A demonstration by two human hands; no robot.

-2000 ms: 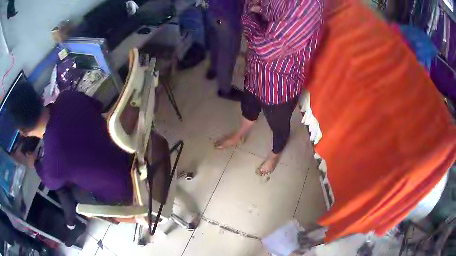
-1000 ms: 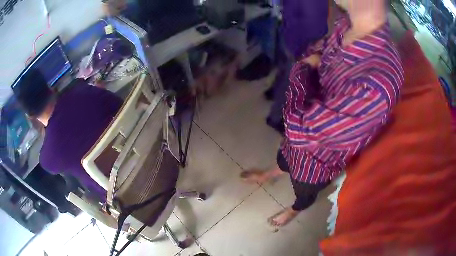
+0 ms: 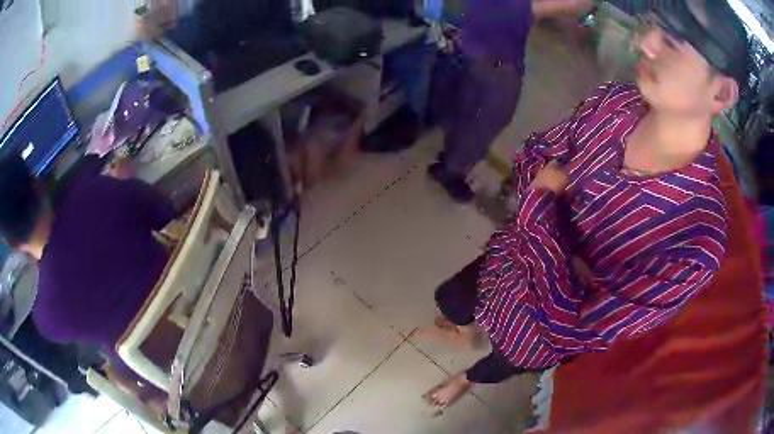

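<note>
Neither of my hands is in the picture. Nearest in front of me on the left is a swivel chair (image 3: 170, 314) with a pale frame and dark mesh back. A person in purple (image 3: 102, 250) sits at it, bent toward a desk with a lit monitor (image 3: 38, 131). On the right a person in a striped top and dark cap (image 3: 611, 229) stands barefoot with arms folded. Orange cloth (image 3: 670, 381) hangs behind and below that person, with a ragged white edge beneath it.
Pale tiled floor (image 3: 365, 297) lies between the chair and the standing person. Another person in purple (image 3: 488, 93) stands further back. A blue-edged partition (image 3: 182, 76) divides the desks. A black bag-like object (image 3: 339, 36) sits on the back desk.
The view has shifted, so the striped-top person's face and cap now show. The orange cloth is now mostly hidden behind that person. The person in purple at the back now has an arm held out.
</note>
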